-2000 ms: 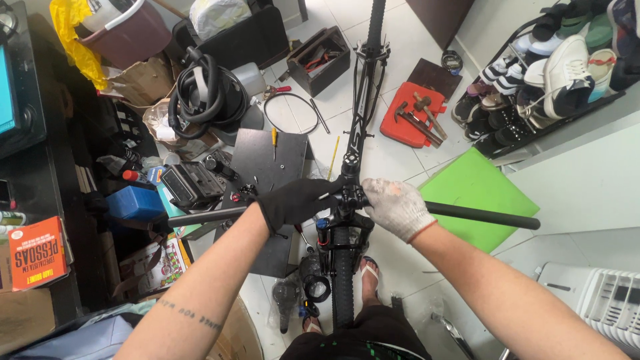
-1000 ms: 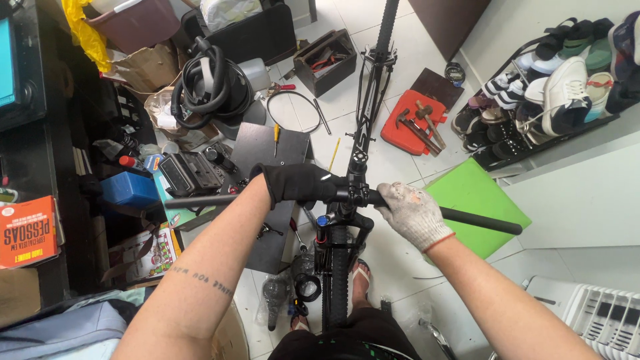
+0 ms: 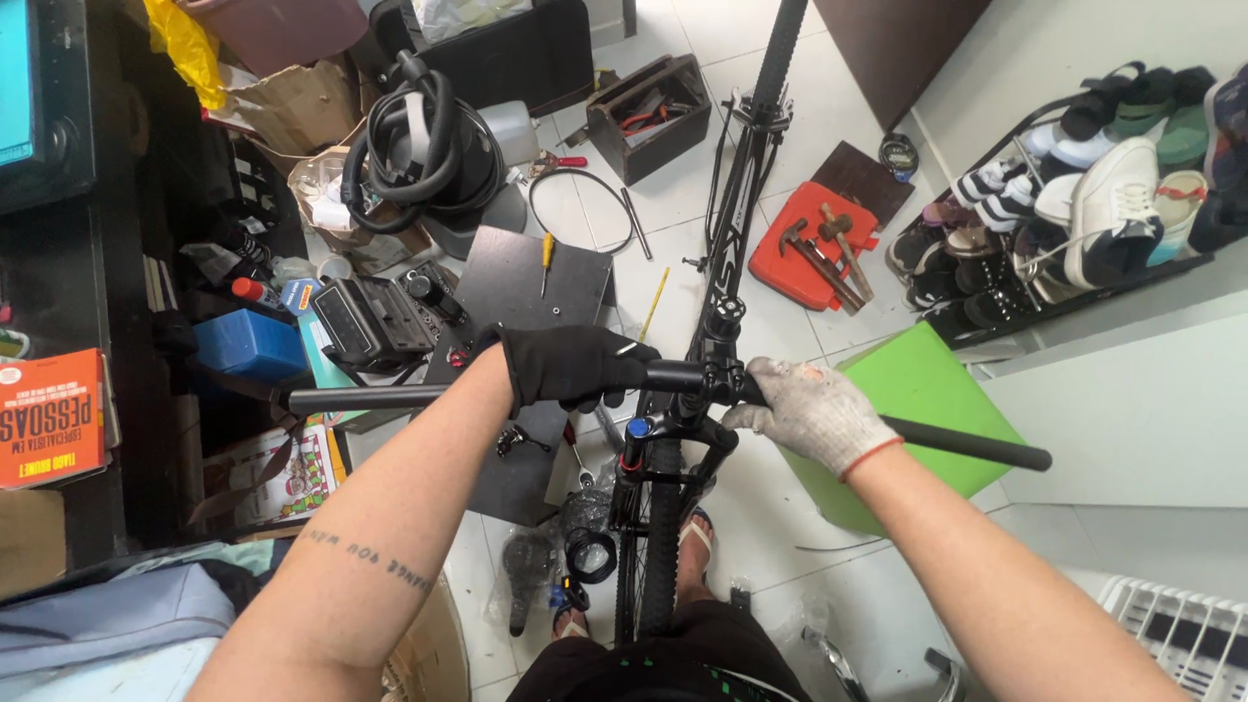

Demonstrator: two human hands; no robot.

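A black bicycle handlebar (image 3: 963,441) runs across the view, held in the clamp of the stem (image 3: 722,363). My left hand (image 3: 575,369), in a black glove, is closed around the bar to the left of the stem. Just right of the stem, my right hand (image 3: 814,408), in a pale knit glove, grips the bar, its thumb side near the clamp. Below the bar are the suspension fork (image 3: 673,429) with a blue cap and the front tire (image 3: 665,546). The frame (image 3: 733,244) extends away behind the stem.
A wooden toolbox (image 3: 648,122), a red case (image 3: 780,258) with hammers on it and a green box (image 3: 907,400) surround the bicycle. A yellow-handled screwdriver (image 3: 548,252) lies on a dark panel (image 3: 502,283). Shoes fill a rack (image 3: 1033,312) at right.
My right hand has shifted its hold on the bar since the first frame, and the bar's right end now slopes downward more in view. Both hands remain at the handlebar.
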